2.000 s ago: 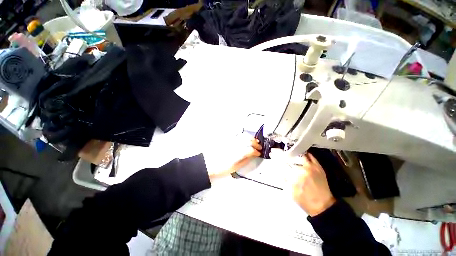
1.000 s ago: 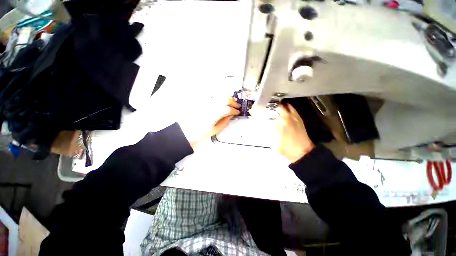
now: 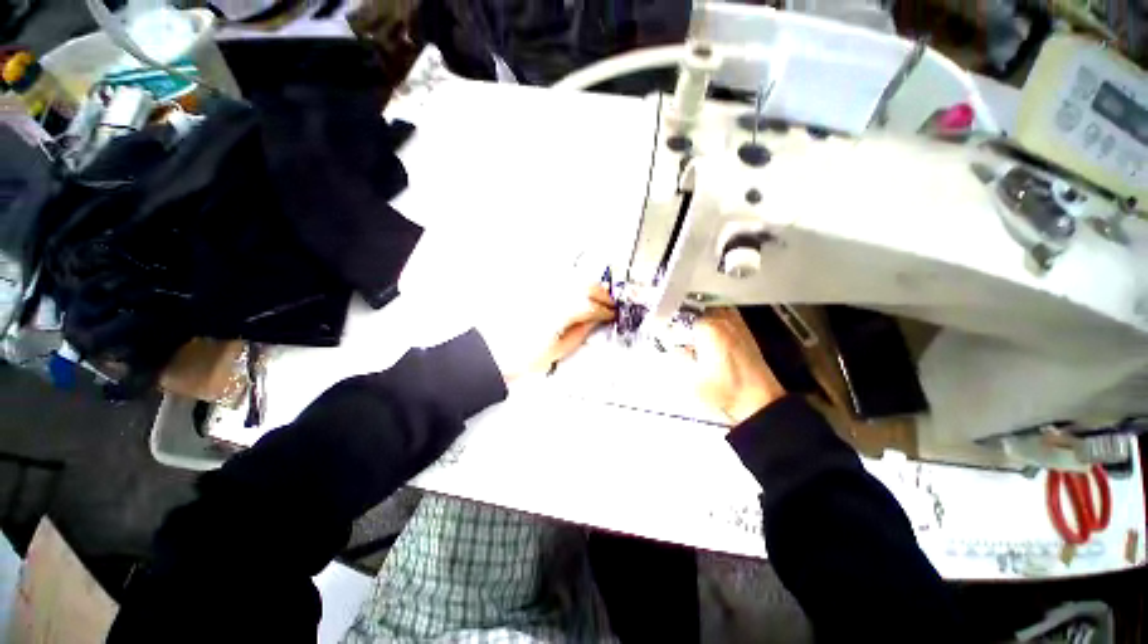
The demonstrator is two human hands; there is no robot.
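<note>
A small dark garment piece (image 3: 628,317) lies under the needle area at the left end of the cream-white sewing machine (image 3: 869,214). My left hand (image 3: 574,330) holds its left side with the fingertips close to the presser foot. My right hand (image 3: 730,365) lies flat just right of the needle, partly under the machine arm. Glare hides its fingertips, so I cannot tell whether it grips the piece.
A large black bundle of cut pieces (image 3: 214,227) lies at the left of the white table (image 3: 529,164). Under the machine arm are a black flat rectangle (image 3: 879,362) and brown card. Red-handled scissors (image 3: 1079,503) lie at the right edge. A control panel (image 3: 1095,113) is top right.
The camera view has shifted between frames. Both hands stay beside the needle. A small dark sliver seen on the table left of the hands one second ago no longer shows there.
</note>
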